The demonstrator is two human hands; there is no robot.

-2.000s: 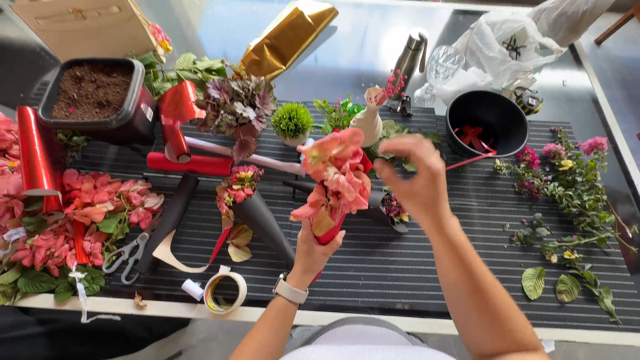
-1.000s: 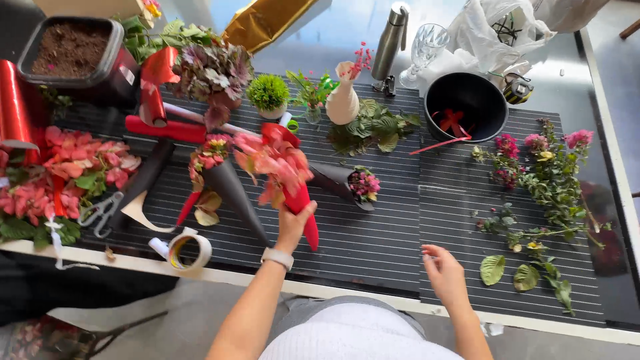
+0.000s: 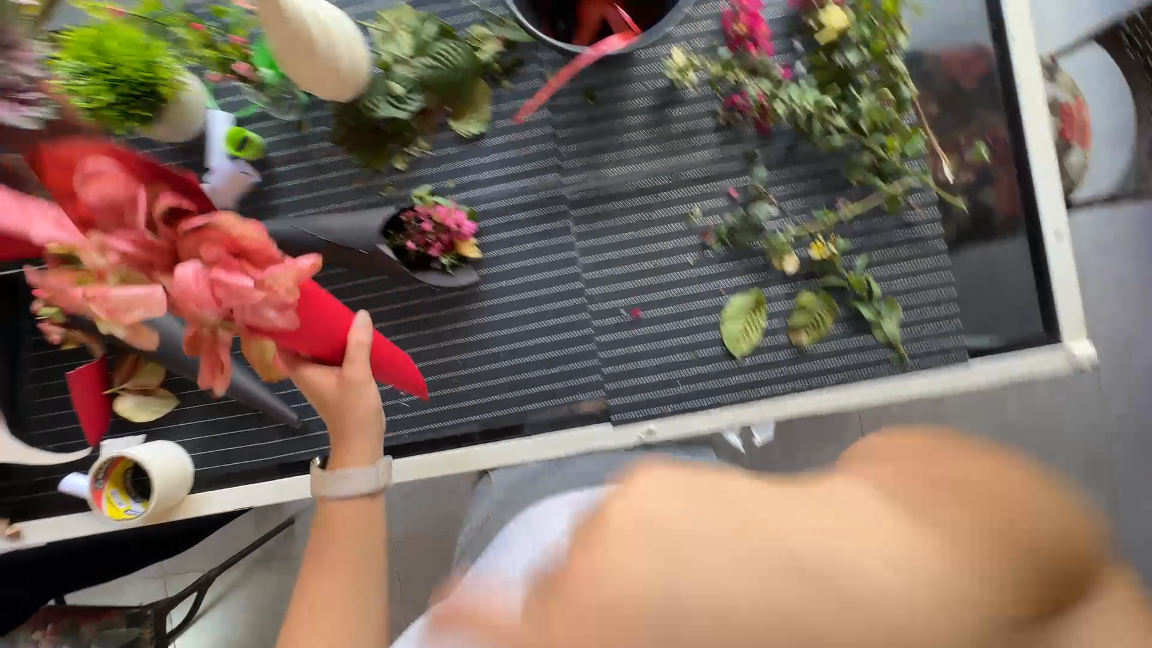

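Note:
My left hand (image 3: 340, 391) grips a red paper cone (image 3: 360, 346) with pink flowers (image 3: 216, 288) spilling from its wide end, tilted to the left. My right hand and forearm (image 3: 810, 540) are a large blur close to the camera at the lower right; the fingers cannot be made out. Beyond the cone, a black paper cone with small pink flowers (image 3: 436, 232) lies on the striped mat. Another black cone (image 3: 211, 364) lies partly under the held flowers. A roll of masking tape (image 3: 144, 481) stands near the table's front edge.
Cut flower stems (image 3: 837, 135) and loose leaves (image 3: 743, 322) lie at the right. A black bowl (image 3: 598, 40) with red ribbon, a white vase (image 3: 319, 49), a leafy bunch (image 3: 423, 81) and a potted green plant (image 3: 117, 76) stand or lie farther back.
The right hand has risen from the table's front edge toward the camera. The left hand still holds the red cone, now turned so its flowers point left. The view has moved closer and shifted right.

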